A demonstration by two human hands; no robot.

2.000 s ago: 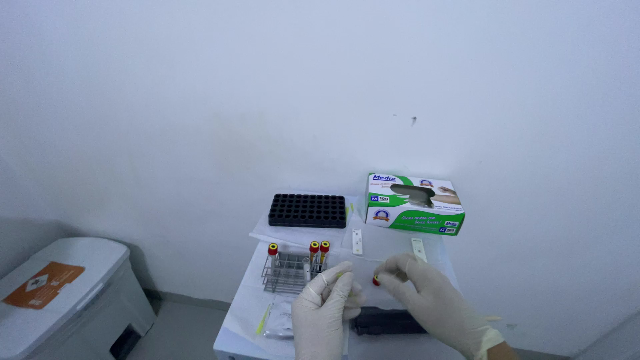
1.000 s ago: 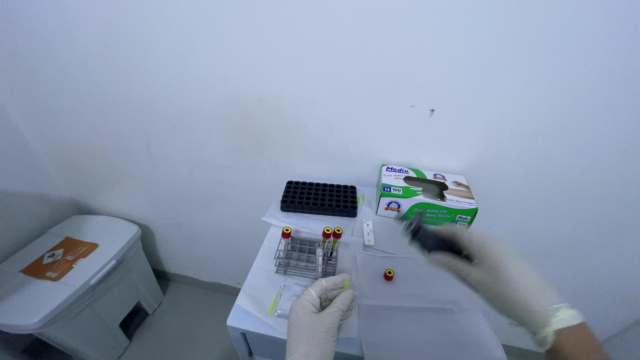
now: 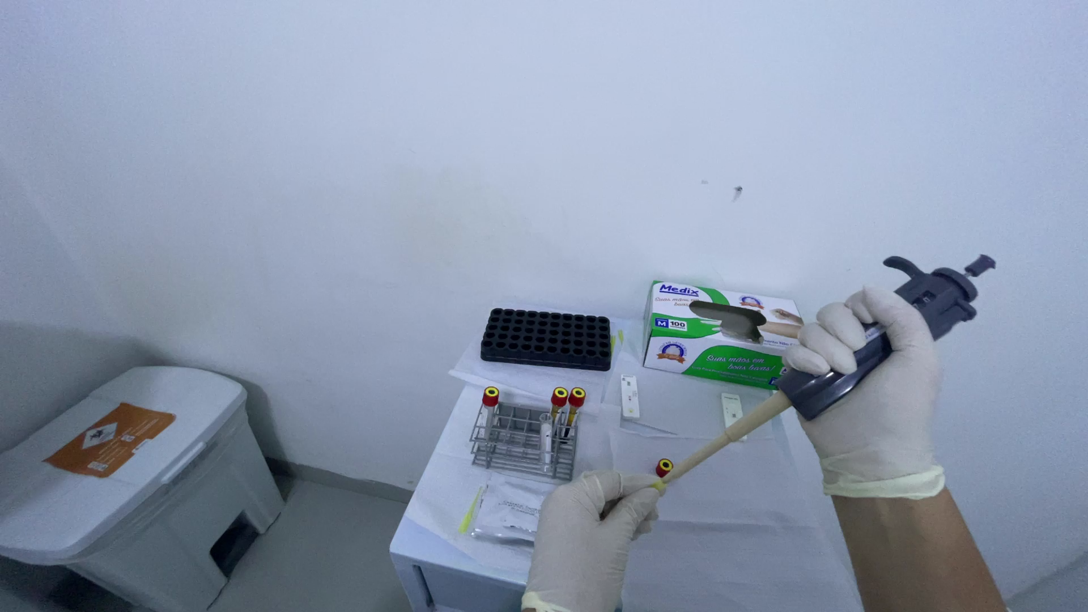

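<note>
My gloved right hand (image 3: 867, 374) grips a dark grey micropipette (image 3: 884, 344), tilted with its beige shaft pointing down to the left. At the shaft's end, my gloved left hand (image 3: 599, 518) pinches a small yellow pipette tip (image 3: 660, 485). Just behind the fingers lies a red and yellow tube cap (image 3: 664, 467). A wire rack (image 3: 523, 459) left of them holds several tubes; three have red and yellow caps, and an uncapped tube (image 3: 546, 438) stands among them. Two white test cassettes (image 3: 629, 396) (image 3: 732, 410) lie behind the pipette shaft.
A black tube block (image 3: 546, 340) and a Medix glove box (image 3: 718, 331) stand at the back of the paper-covered table (image 3: 731, 527). Near the left edge lies a clear packet (image 3: 508, 510). A lidded white bin (image 3: 153, 459) stands on the floor at left, and the wall is behind.
My right hand has picked up the micropipette, which lay on the table two seconds ago, and its shaft now meets my left fingers. The red cap has been let go onto the table.
</note>
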